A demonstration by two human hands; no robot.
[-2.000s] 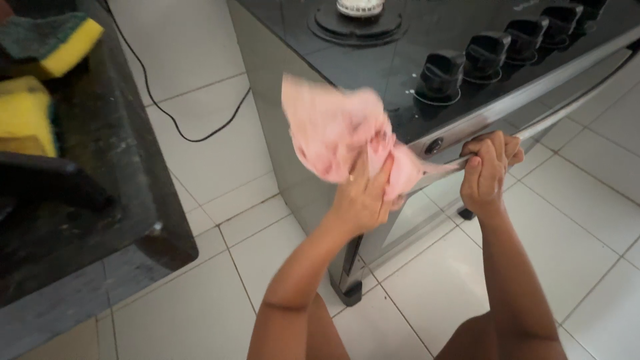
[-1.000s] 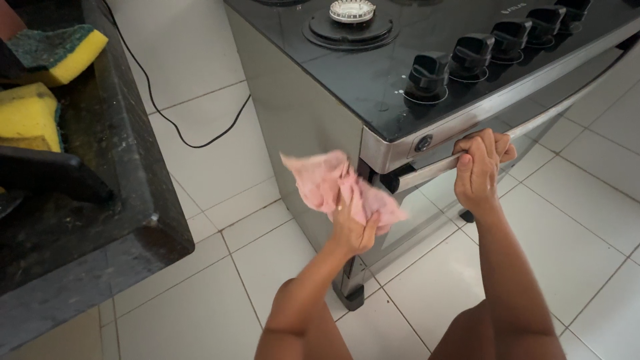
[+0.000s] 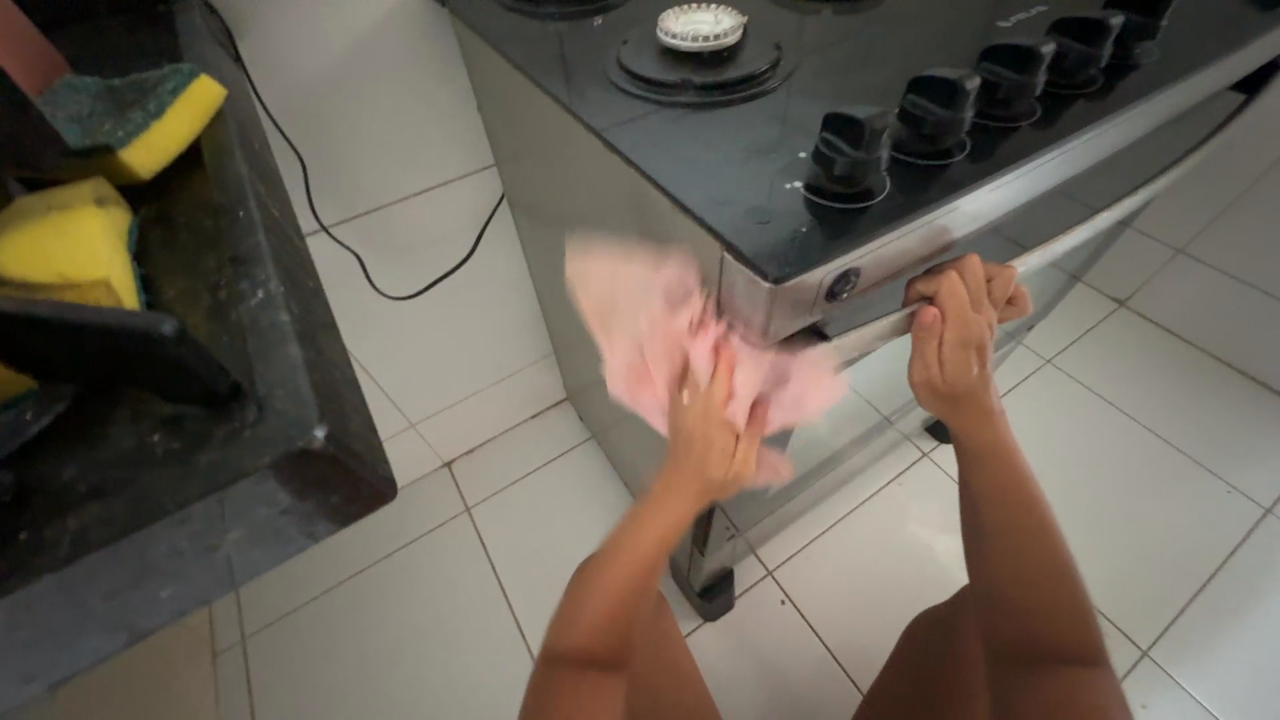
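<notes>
A pink cloth (image 3: 640,330), blurred by motion, is gripped by my left hand (image 3: 712,430) at the front left corner of a gas stove (image 3: 640,180). The cloth covers the left end of the oven door handle (image 3: 1090,215) and part of the stove's side edge. My right hand (image 3: 965,330) is closed around that metal handle, right of the cloth. Above it on the front panel is a small round button (image 3: 843,285). Black control knobs (image 3: 848,155) stand along the stove's top edge.
At the left is a dark stone counter (image 3: 300,400) with yellow and green sponges (image 3: 70,235) and a black object (image 3: 110,345). A black cable (image 3: 370,285) hangs between counter and stove. A white burner part (image 3: 700,27) sits on the stove top. White floor tiles (image 3: 380,600) lie below.
The cloth in my left hand has kept moving about the stove's front left corner; one second ago it was lower, beside the handle's end. My right hand has stayed on the handle.
</notes>
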